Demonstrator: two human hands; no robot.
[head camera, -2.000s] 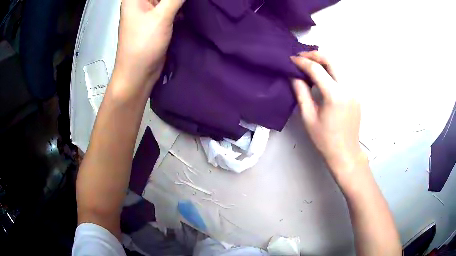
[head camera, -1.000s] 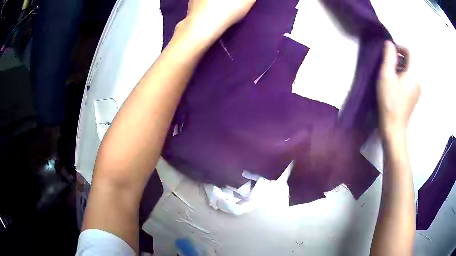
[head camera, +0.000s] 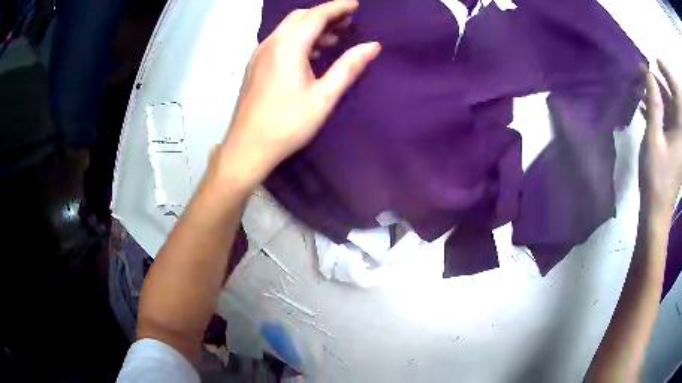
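Large purple fabric panels (head camera: 396, 142) lie spread and overlapping on the white table, with jagged, notched edges towards me. My left hand (head camera: 292, 90) is over their left part, thumb and fingers apart, holding nothing. My right hand (head camera: 662, 135) is at the right end of the purple cloth, its fingertips at the cloth's edge; the cloth there is slightly blurred. Crumpled white interfacing scraps (head camera: 348, 262) stick out from under the near edge of the purple cloth. A small dark purple piece (head camera: 471, 253) lies at the near edge.
A white paper pattern (head camera: 169, 153) lies at the table's left. Thread ends (head camera: 295, 303) and a bright blue patch (head camera: 280, 342) are near the front left. Another purple piece (head camera: 674, 258) is at the right edge, partly behind my right forearm. Left of the table it is dark.
The purple cloth has been spread out to the right, from a heap to a wide layer. My right hand has moved right with its edge. My left hand has opened and come nearer.
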